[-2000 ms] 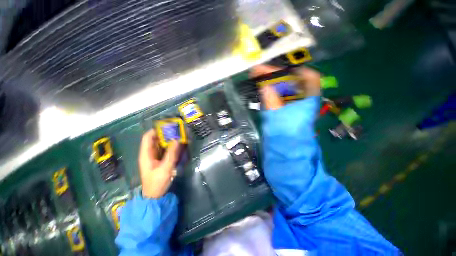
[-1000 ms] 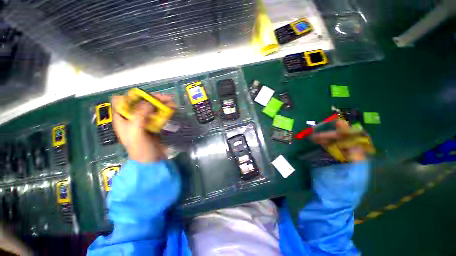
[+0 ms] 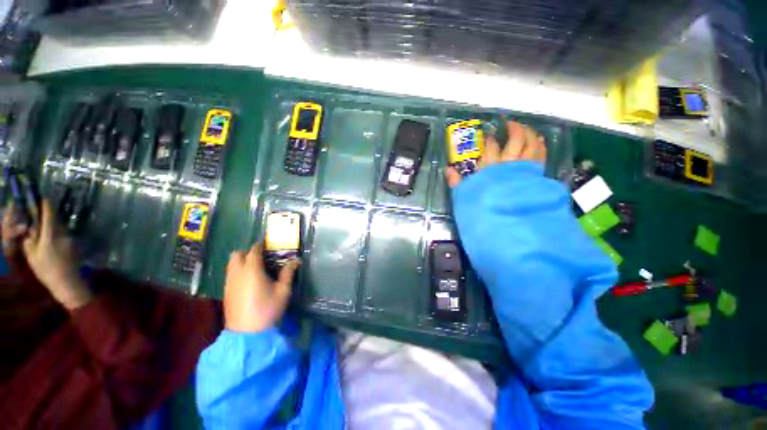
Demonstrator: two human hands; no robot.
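My left hand (image 3: 255, 287) has its thumb and fingers around the lower part of a keypad phone (image 3: 283, 232) with a pale lit screen, at the lower left pocket of a clear blister tray (image 3: 387, 322). My right hand (image 3: 503, 153) is at the tray's upper right, its thumb and fingers around a yellow-framed phone (image 3: 465, 141) with a lit screen. Its fingers partly cover a dark object beside that phone. A black phone (image 3: 405, 158) lies back up in an upper pocket, another (image 3: 446, 280) in a lower pocket. A yellow-framed phone (image 3: 303, 138) lies upper left.
A red pen (image 3: 650, 285), a white rectangle (image 3: 591, 194) and several green rectangles (image 3: 600, 220) lie on the mat at right. Stacked trays (image 3: 505, 50) stand behind. Two phones lie at upper right. Another person's hand (image 3: 52, 256) and dark red sleeve (image 3: 126, 353) are at left, beside another tray.
The view has shifted left. My right hand has moved from the mat at right onto the tray. My left hand has moved down to the lower left pocket. A back-up black phone now shows in an upper pocket.
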